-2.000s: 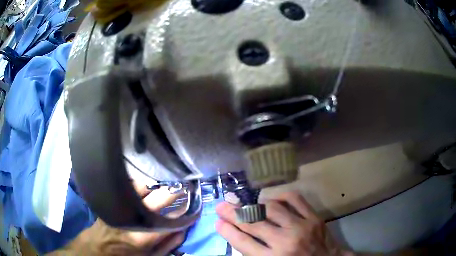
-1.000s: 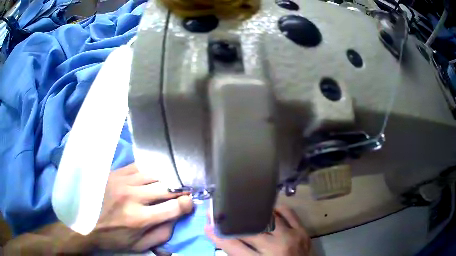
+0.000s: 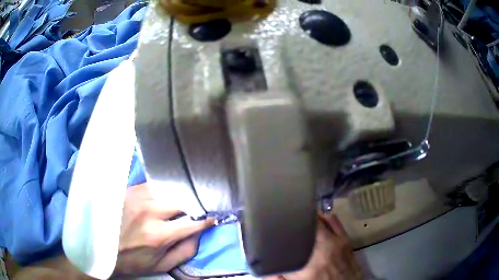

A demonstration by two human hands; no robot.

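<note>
The cream sewing machine head [image 3: 202,126] fills the middle of the view. Light blue cloth [image 3: 221,249] lies flat under it, between my hands. My left hand [image 3: 156,232] is bare and rests on the cloth left of the needle area, fingertips by the small metal parts [image 3: 224,219]; the white tongue-shaped piece [image 3: 98,180] covers part of it. My right hand [image 3: 331,254] is at the lower middle, its fingers mostly hidden behind the take-up guard [image 3: 276,186]. The needle tip is hidden. More blue cloth [image 3: 38,131] is heaped at left.
The beige tension dial [image 3: 373,198] and a taut thread are on the head's right side. Yellow cord [image 3: 216,10] wraps the top. The white table [image 3: 421,254] shows at lower right. Blue cut pieces [image 3: 33,24] lie at the upper left.
The view has shifted since two seconds ago, so the guard now covers much of my right hand. The blue cloth between my hands shows less at its lower end, and a dark curved edge shows below it.
</note>
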